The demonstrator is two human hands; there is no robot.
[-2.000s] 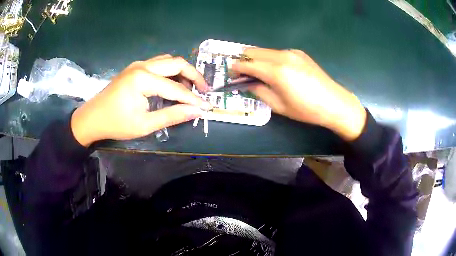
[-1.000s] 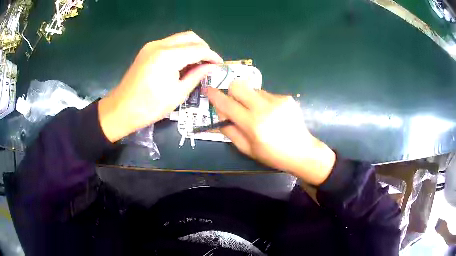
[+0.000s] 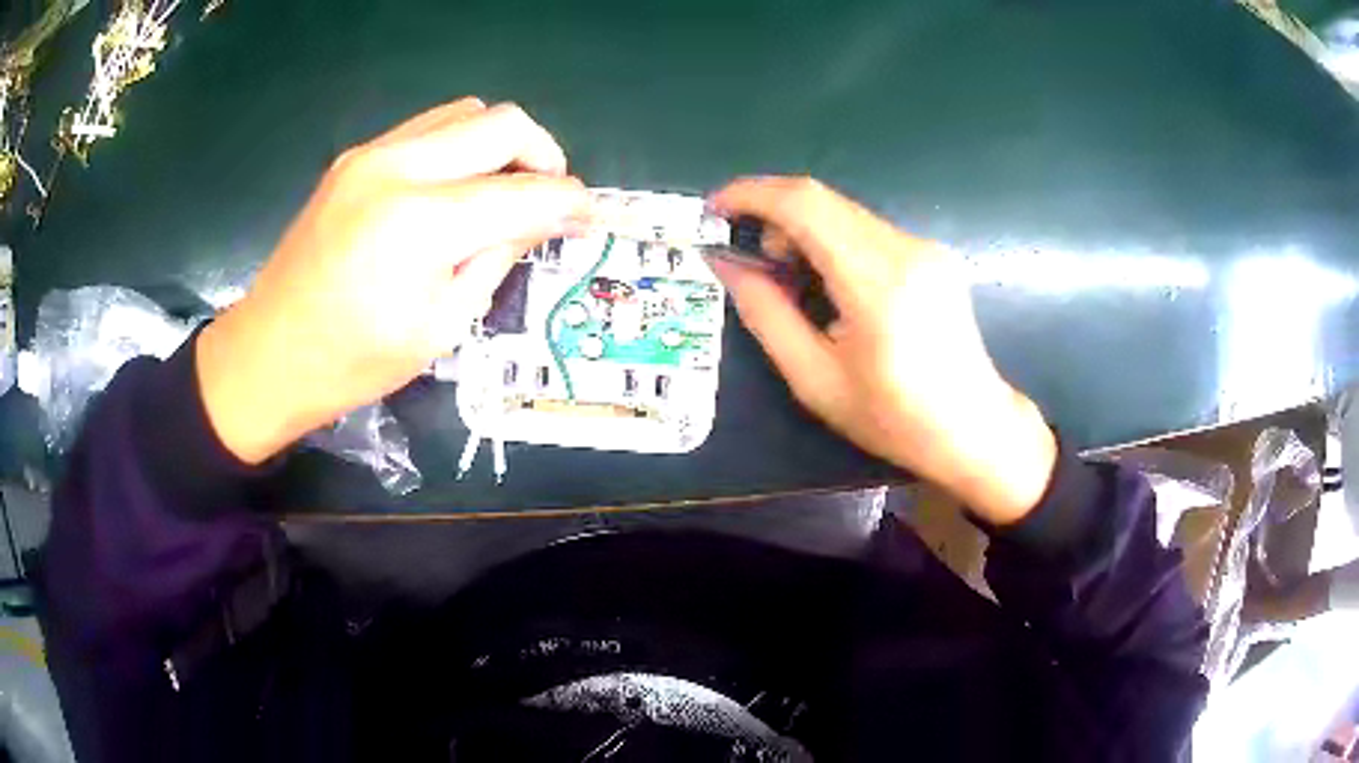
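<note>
The open white socket housing (image 3: 678,428) lies on the dark green bench with its inside facing up. A green circuit board (image 3: 634,321) sits in it, with a green wire curving along the board's left side and a brass strip (image 3: 574,407) along the near edge. Two short white leads (image 3: 482,455) stick out at the near left corner. My left hand (image 3: 395,254) holds the housing's far left part, its fingertips at the far edge. My right hand (image 3: 865,328) holds the dark tweezers (image 3: 750,257) at the housing's far right corner.
A tangled pile of contact strips (image 3: 119,67) lies at the far left. A clear plastic bag (image 3: 105,350) is left of my left hand, and more crinkled plastic (image 3: 373,447) lies beneath it. A cardboard box (image 3: 954,534) stands below the bench edge at right.
The housing has shifted left and nearer, and its circuit board is now uncovered. My left hand has moved left. My right hand has moved from the near side to the far right corner.
</note>
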